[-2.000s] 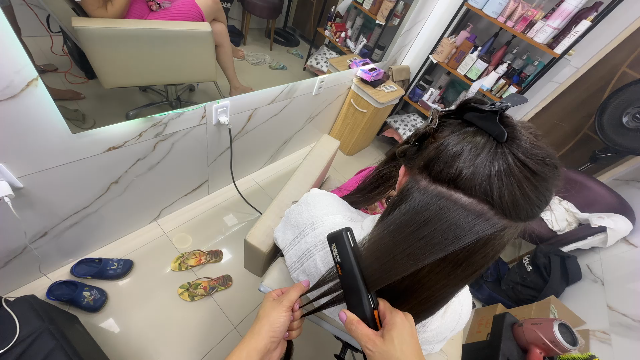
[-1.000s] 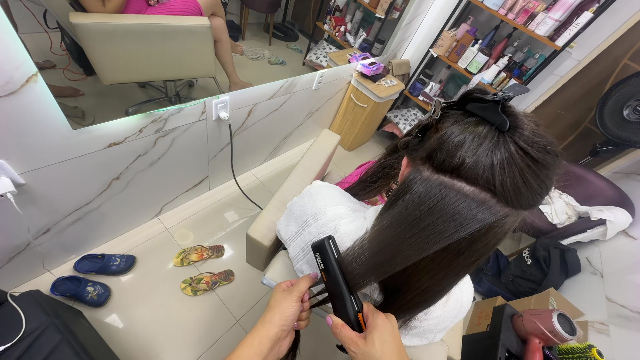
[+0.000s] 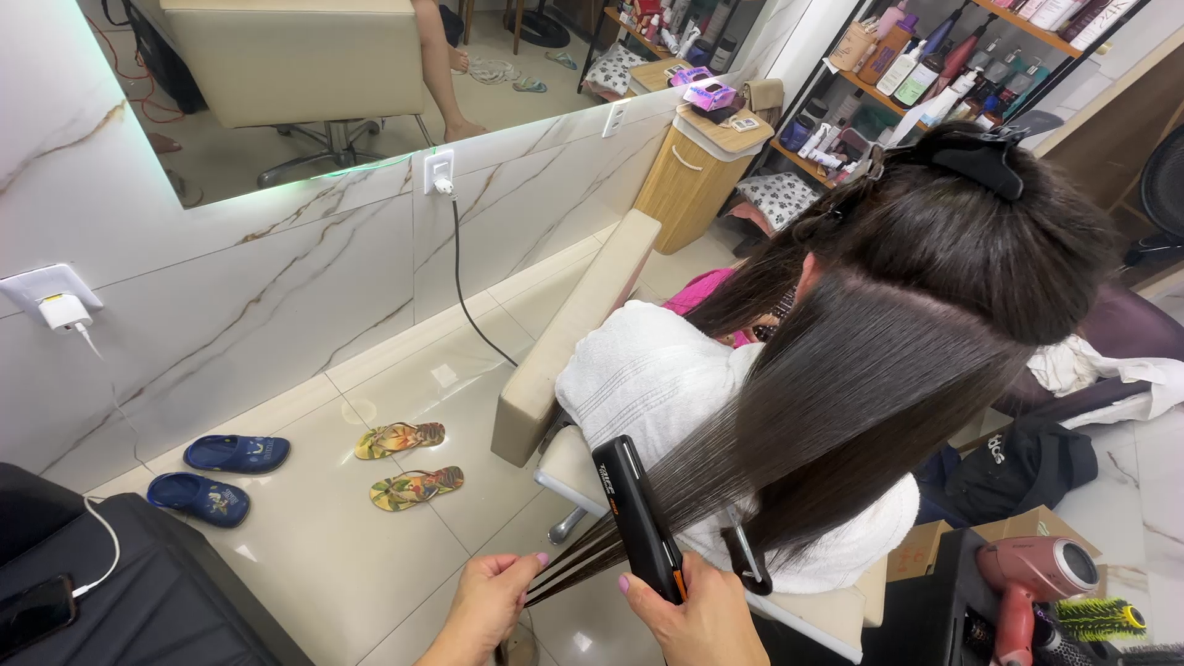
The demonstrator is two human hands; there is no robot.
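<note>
A seated person's long dark hair [image 3: 860,388] hangs down their back over a white towel [image 3: 647,370], its upper part held by a black claw clip [image 3: 980,162]. My right hand [image 3: 698,615] grips a black hair straightener [image 3: 638,518], whose plates lie across a lifted section of hair near its lower end. To its left, my left hand [image 3: 490,601] pinches the tips of that section between thumb and fingers. A metal hair clip [image 3: 745,550] shows beside the straightener, over the towel.
The beige chair armrest [image 3: 578,333] is left of the person. Blue clogs [image 3: 236,453] and patterned flip-flops [image 3: 416,487] lie on the floor. At lower right are a pink hair dryer [image 3: 1036,564] and round brushes [image 3: 1096,615]. A black cushioned surface [image 3: 157,573] holds a phone [image 3: 37,606].
The straightener has moved down the hair section toward its tips. My left hand stays at the ends, and the hair lifted between the hands and the head now spreads out farther.
</note>
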